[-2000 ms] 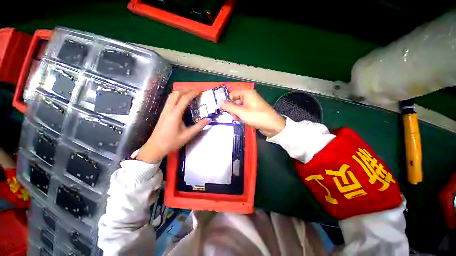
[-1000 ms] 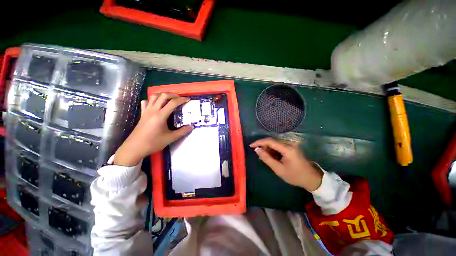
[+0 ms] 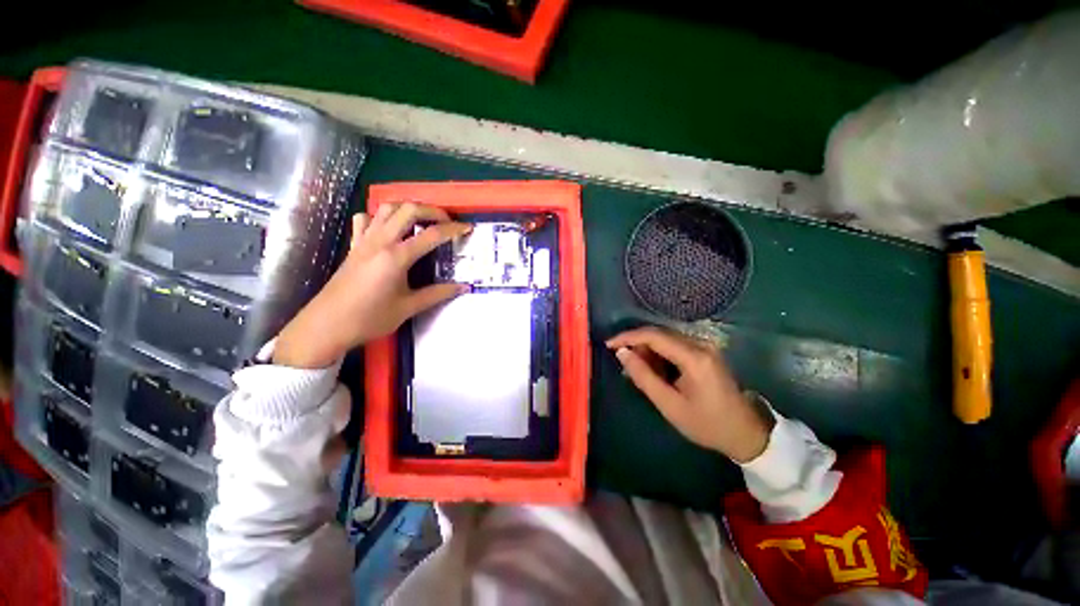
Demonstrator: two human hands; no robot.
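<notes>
The opened tablet point(image 3: 545, 403) lies inside the red-orange fixture frame point(image 3: 574, 355). Its large silver-white battery point(image 3: 471, 367) fills much of it. The mainboard point(image 3: 495, 256) with bright silver patches sits at the tablet's far end. My left hand point(image 3: 385, 278) reaches over the frame's left side, thumb and fingers apart at the board's left edge, touching or pressing it there. My right hand point(image 3: 681, 385) hovers over the bench right of the frame, thumb and index fingertip close together; whether something tiny is between them is not clear.
Clear blister trays point(image 3: 142, 296) with dark boards stand at left. The round screw dish point(image 3: 688, 260) is right of the frame. A yellow-orange electric screwdriver point(image 3: 970, 331) is at far right, near a plastic-wrapped post point(image 3: 959, 142). Another red frame point(image 3: 521, 53) lies on the green belt.
The board was in both hands above the tablet; now it lies in the tablet's far end. My right hand let go and moved right and nearer me, off the frame.
</notes>
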